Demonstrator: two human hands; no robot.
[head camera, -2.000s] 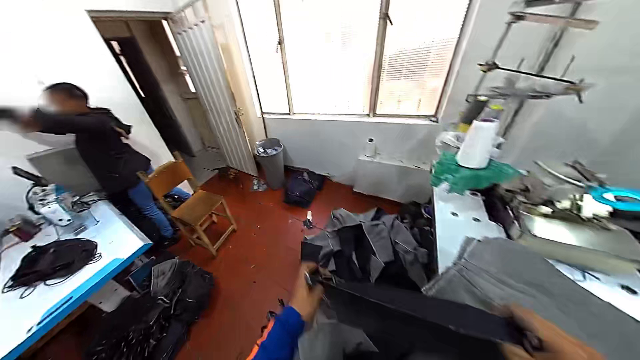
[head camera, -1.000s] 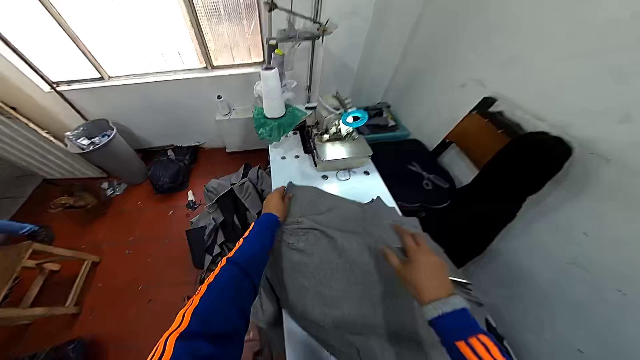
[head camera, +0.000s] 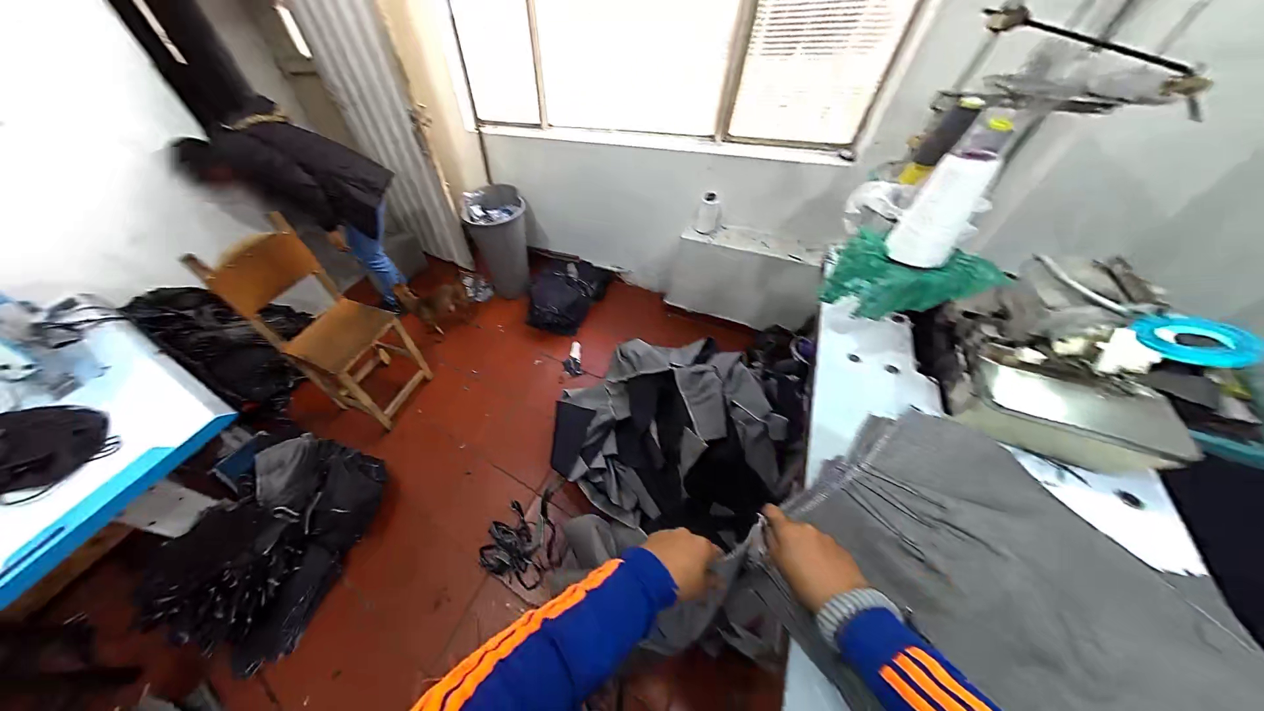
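My left hand (head camera: 683, 561) and my right hand (head camera: 812, 558) are close together at the left edge of the sewing table (head camera: 864, 360), each gripping the edge of a grey fabric piece (head camera: 997, 553). The cloth spreads over the table to the right, with stitched seams and creases, and part of it hangs down by my hands. A heap of grey and black fabric pieces (head camera: 681, 425) lies on the floor just beyond my hands. To the right, a sewing machine (head camera: 1086, 395) stands behind the cloth, its parts partly blurred.
A white thread cone (head camera: 943, 212) stands over green plastic (head camera: 904, 276). A person (head camera: 306, 173) bends behind a wooden chair (head camera: 331, 326) at the left. Dark garment piles (head camera: 286, 533) lie on the red floor. A grey bin (head camera: 499, 242) stands under the window, and another table (head camera: 148, 405) is at left.
My hands were apart on the flat grey cloth one second ago; now they are close together at its edge. The person at the left has bent down since two seconds ago. The view has swung left.
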